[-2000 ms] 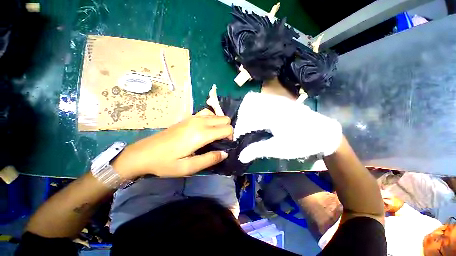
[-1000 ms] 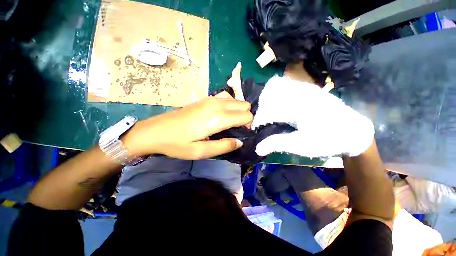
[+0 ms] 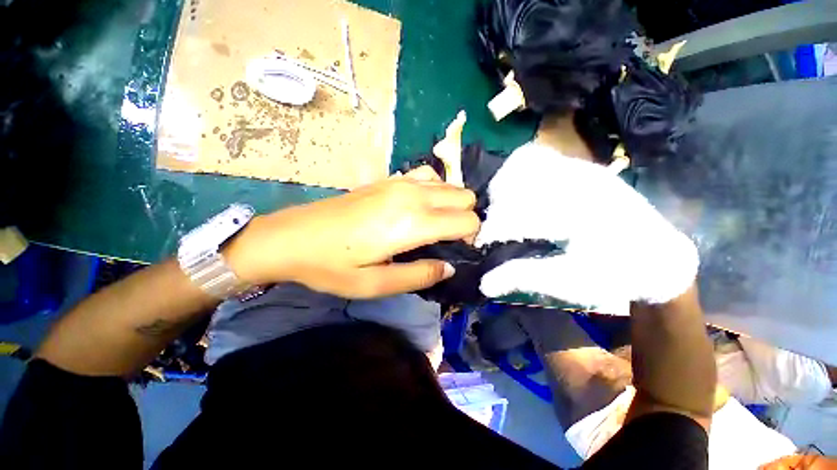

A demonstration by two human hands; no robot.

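A black layered piece point(image 3: 459, 275) lies at the green bench's front edge, largely hidden by both hands. A cream projection point(image 3: 450, 151) sticks up from its far side. My left hand point(image 3: 367, 234), bare with a pale wristband, grips the piece from the left, thumb on the near side. My right hand point(image 3: 587, 234), in a white glove, holds it from the right, with a black strip between thumb and fingers.
A stained cardboard mat point(image 3: 202, 138) bears a white oval dish point(image 3: 284, 81) and thin pale sticks point(image 3: 350, 62). More black pieces point(image 3: 560, 46) with cream ends lie beyond the right hand. A grey panel point(image 3: 762, 202) is at right. A seated person's leg point(image 3: 578, 367) shows below the bench.
The view has shifted, so the mat and the black pieces sit higher in the picture. Both hands keep their hold on the black piece, with little visible change in grip.
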